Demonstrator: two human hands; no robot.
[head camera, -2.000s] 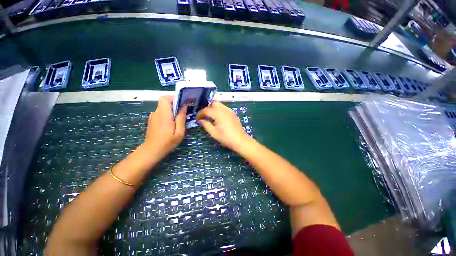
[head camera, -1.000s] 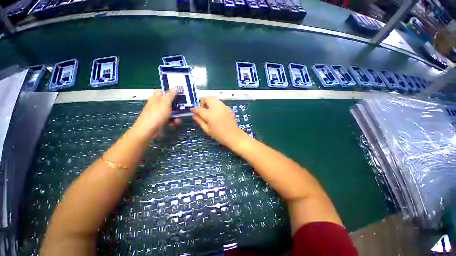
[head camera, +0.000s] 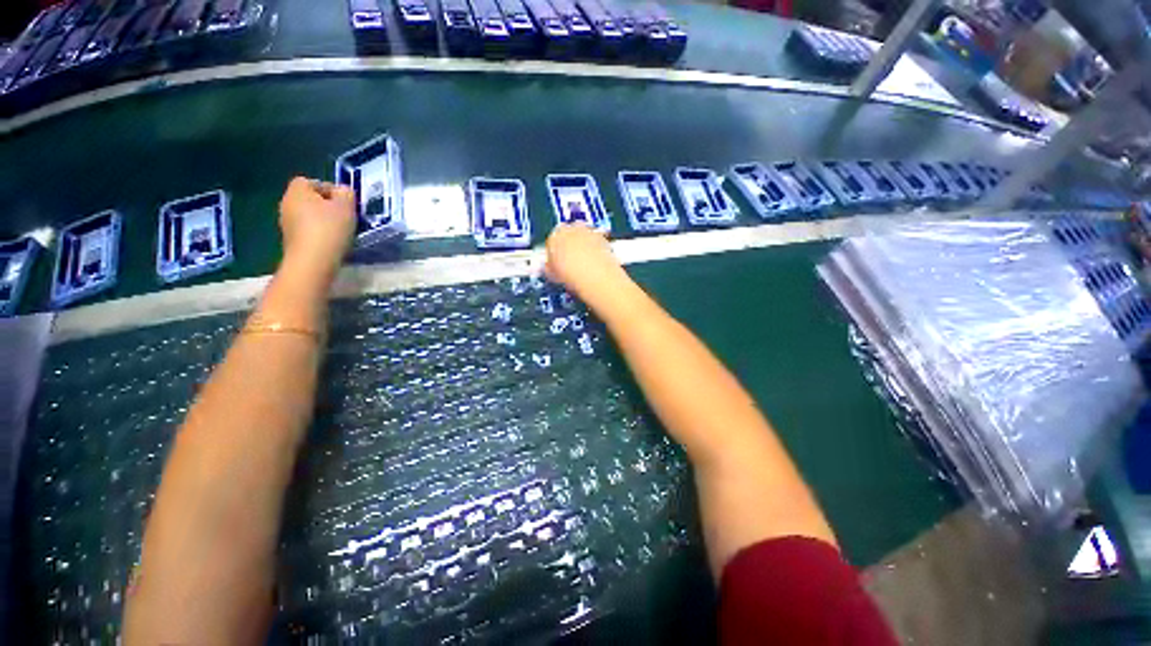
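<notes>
My left hand (head camera: 318, 221) holds the left side of a pale-rimmed plastic housing (head camera: 375, 189), raised and tilted over the green belt. My right hand (head camera: 581, 261) is at the near edge of another housing (head camera: 578, 202) on the belt; its fingertips are hidden, so I cannot tell if it grips it. A large clear blister tray (head camera: 429, 442) with rows of shiny pockets lies on the bench under my forearms. I cannot see a small part in either hand.
More housings stand in a row on the green belt (head camera: 429, 114), left and right. A pale rail (head camera: 467, 268) separates belt and bench. A stack of glossy plastic-wrapped sheets (head camera: 985, 341) lies at the right. Dark units (head camera: 555, 25) stand beyond the belt.
The view has shifted. My left hand has moved the housing away from me and left, over the belt. My right hand has left that housing and reached right to another in the row.
</notes>
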